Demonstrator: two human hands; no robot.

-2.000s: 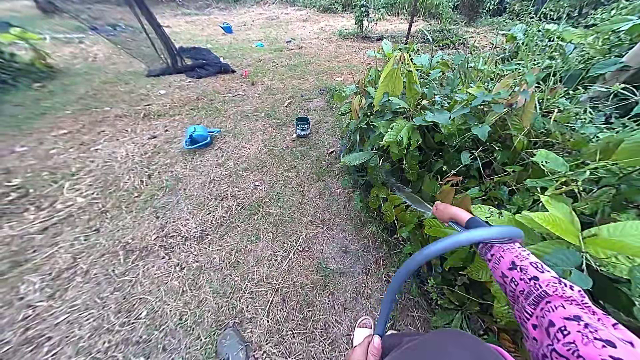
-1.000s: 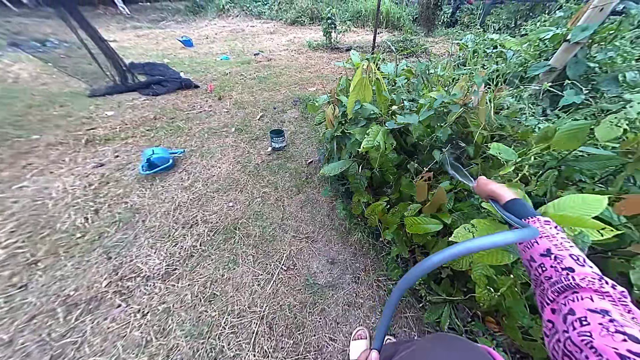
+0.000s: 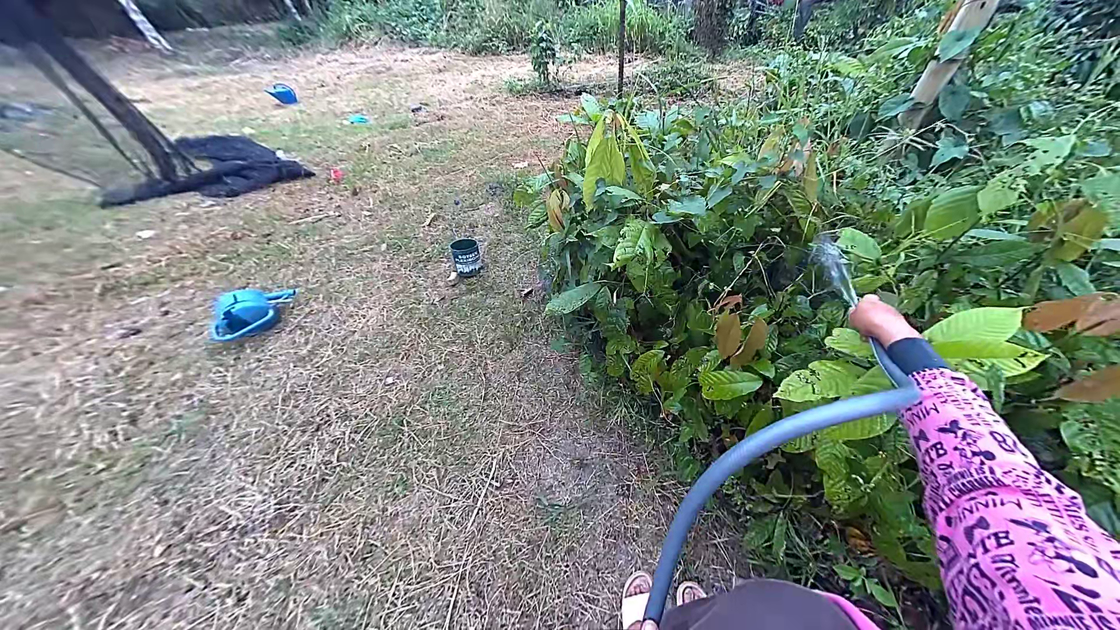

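My right hand (image 3: pixel 882 319), in a pink printed sleeve, is closed around the end of a grey hose (image 3: pixel 770 442). Water (image 3: pixel 833 269) sprays from that end onto leafy green plants (image 3: pixel 691 262), some with brown leaves. The hose bends sharply by my wrist and curves down to the bottom edge. There, only a fingertip of my left hand (image 3: pixel 649 625) shows against the hose; the rest of that hand is out of view.
A blue watering can (image 3: pixel 247 313) lies on dry grass, with a dark pot (image 3: pixel 466 257) to its right. Farther off are another blue watering can (image 3: pixel 282 94), black netting (image 3: pixel 236 166) and a leaning post (image 3: pixel 109 101). My sandals (image 3: pixel 637 595) show at the bottom.
My right hand has moved up and rightward over the plants with the hose end, and the spray now falls farther along them. The view has shifted somewhat to the right.
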